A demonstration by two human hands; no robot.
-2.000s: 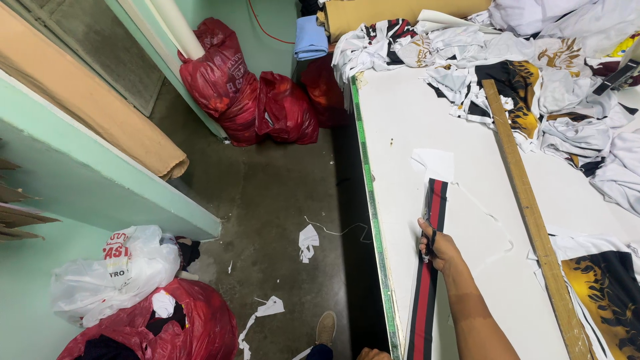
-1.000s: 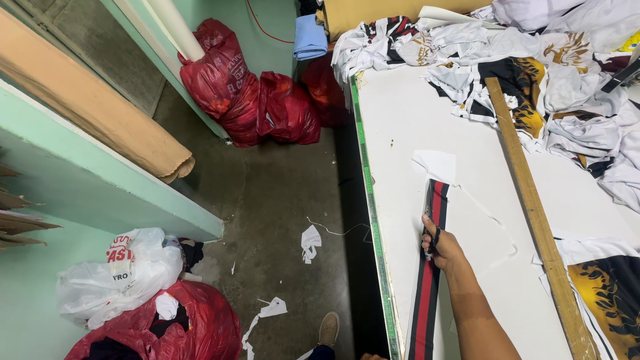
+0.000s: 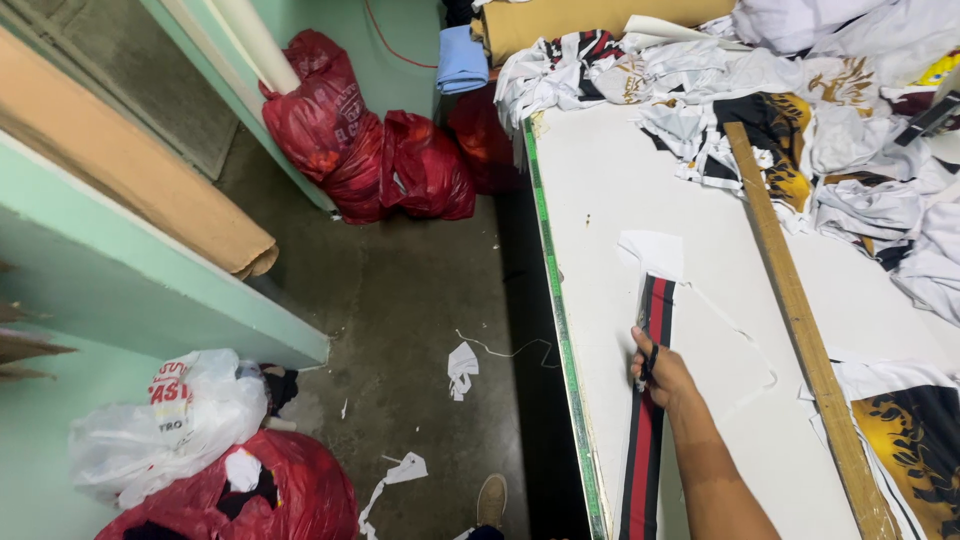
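My right hand (image 3: 658, 369) is closed on the dark handles of a pair of scissors (image 3: 649, 364), over a long fabric strip with black and red stripes (image 3: 643, 450). The blades point up along the strip's left edge. The strip lies lengthwise on the white table (image 3: 600, 277). At its far end is a piece of white material (image 3: 654, 251), and a thin white offcut (image 3: 739, 330) curls to the right. My left hand cannot be made out; only a sliver of skin may show at the bottom edge.
A long wooden stick (image 3: 795, 300) lies across the table, beside heaped white, black and gold fabric pieces (image 3: 697, 67). A green measuring tape (image 3: 551, 270) runs along the table edge. Red plastic bags (image 3: 427, 165), a white bag (image 3: 187, 420) and scraps (image 3: 463, 367) are on the floor.
My right hand with the scissors has stayed at nearly the same spot on the striped strip. The view has shifted only slightly.
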